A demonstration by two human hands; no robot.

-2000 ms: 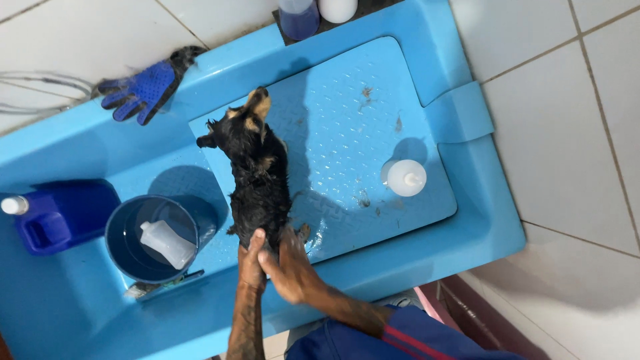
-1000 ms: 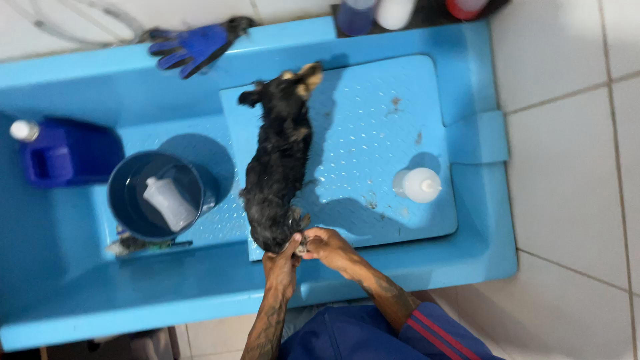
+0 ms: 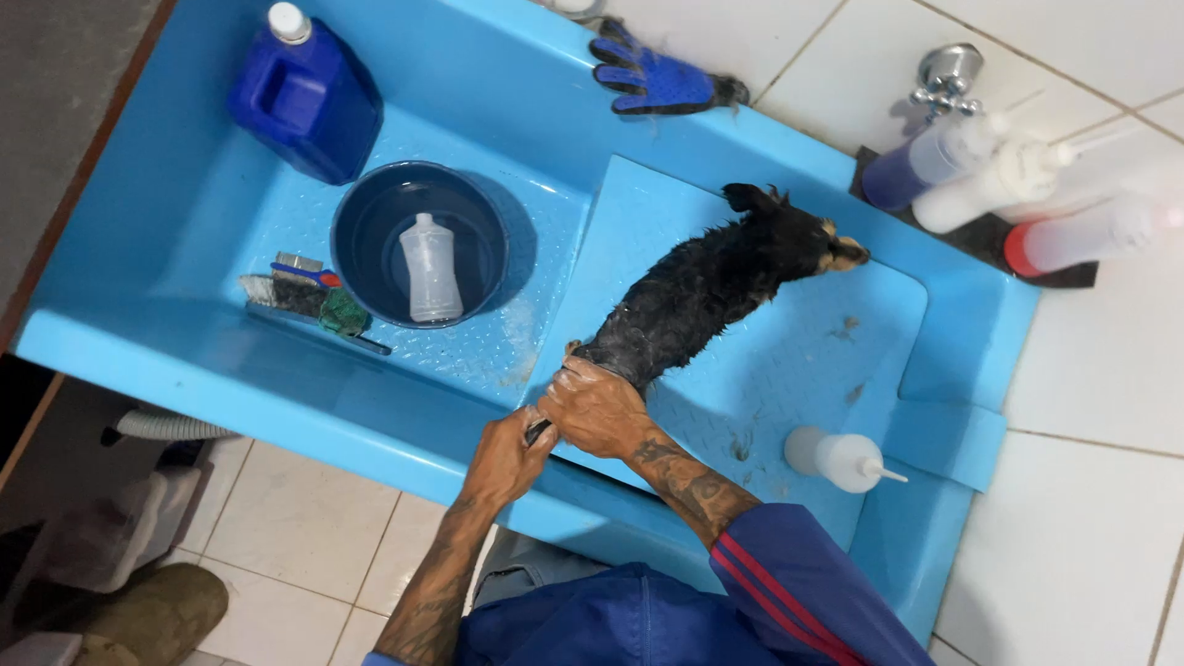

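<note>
A small wet black-and-tan dog (image 3: 689, 294) stands on the raised blue platform (image 3: 823, 342) of a blue plastic tub, its head toward the upper right. My right hand (image 3: 595, 407) lies curled against its rump, with what seems to be lather on the fingers. Just to the left, my left hand (image 3: 513, 453) is closed around a small dark part at the dog's rear, a leg or the tail; I cannot tell which. Both hands touch or nearly touch each other. A white squeeze bottle with a nozzle (image 3: 846, 460) is on the platform to the right of my forearm.
In the tub's lower part are a dark blue bucket (image 3: 344, 245) holding water and a translucent bottle (image 3: 431, 268), a blue jug (image 3: 305, 97) and several brushes (image 3: 296, 294). A grooming glove (image 3: 657, 79) lies on the rim. Squeeze bottles (image 3: 990, 185) stand on a corner shelf beneath a metal tap (image 3: 945, 79).
The view has turned and shifted. My hands have moved from the dog's lower back to its rear end, and my left hand has closed on a small dark part there.
</note>
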